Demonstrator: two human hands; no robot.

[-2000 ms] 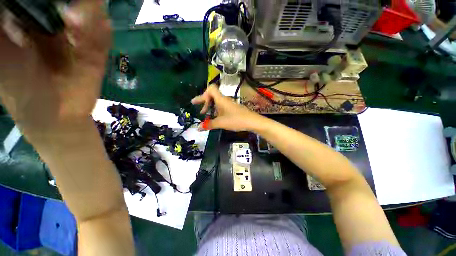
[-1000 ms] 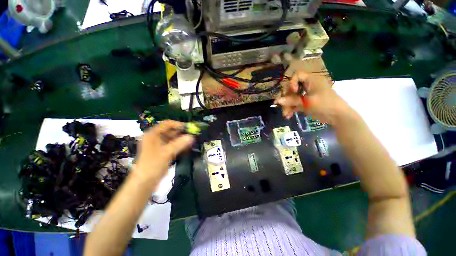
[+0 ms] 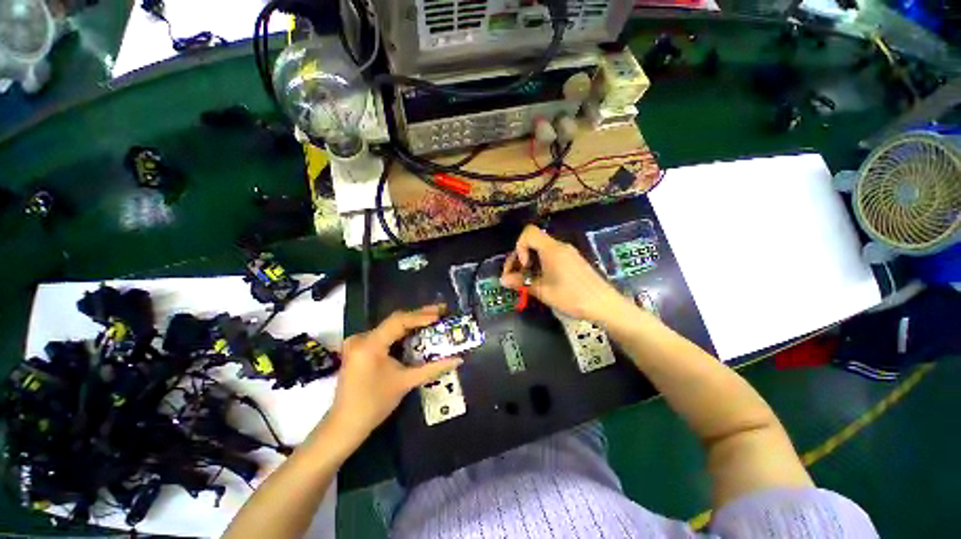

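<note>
My left hand (image 3: 385, 363) holds a power adapter (image 3: 447, 338) by its edges over the left socket strip (image 3: 444, 400), with its pale, marked face up. My right hand (image 3: 548, 276) holds a red-and-black pen-sized tool (image 3: 524, 295), red end down, over the left meter module (image 3: 495, 296), just right of the adapter. The right socket strip (image 3: 590, 345) shows partly below my right hand. The test board (image 3: 485, 405) lies under both hands. A tangled pile of black adapters (image 3: 158, 390) with yellow spots lies on the left white sheet.
Behind the board stand a glass bulb (image 3: 321, 100), a grey button meter (image 3: 479, 121) under a vented metal box (image 3: 464, 26), and leads with a red clip (image 3: 453, 184) on a wooden base. A white sheet (image 3: 764, 258) and a fan (image 3: 908, 195) are at the right.
My left hand has brought the adapter right and down over the left socket strip. My right hand has moved left with the tool, towards the adapter. The camera view has shifted.
</note>
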